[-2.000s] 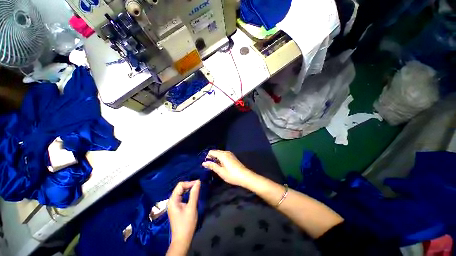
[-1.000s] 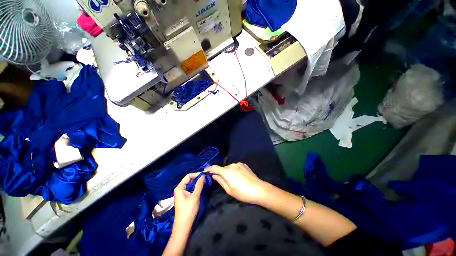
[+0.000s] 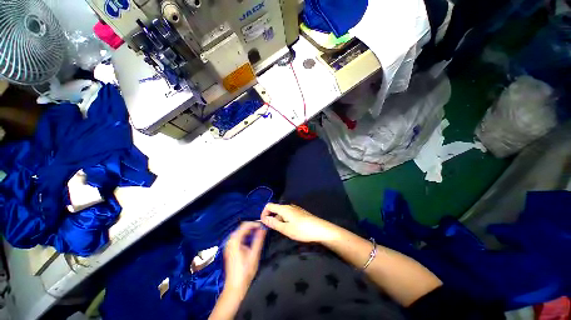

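A shiny blue garment piece (image 3: 210,219) lies bunched in my lap, with a pale patch (image 3: 204,258) among its folds. A thin blue loop (image 3: 259,195) stands up just above my fingers. My right hand (image 3: 293,222) has its thumb and fingertips pinched together on a thin blue edge or strand of the piece. My left hand (image 3: 243,253) is blurred, its fingertips close to the right fingertips. Whether the left fingers grip the blue edge is hidden by blur.
A cream overlock machine (image 3: 219,47) stands on the white table (image 3: 181,164). A blue garment pile (image 3: 69,169) lies at the table's left. A red thread (image 3: 304,130) hangs at the table edge. A fan (image 3: 31,40) is at upper left. Plastic bags (image 3: 382,144) lie on the green floor.
From wide apart two seconds ago, both hands came together on the blue piece. Since one second ago, the blue strip between them shows less and the left hand has shifted slightly right and blurred.
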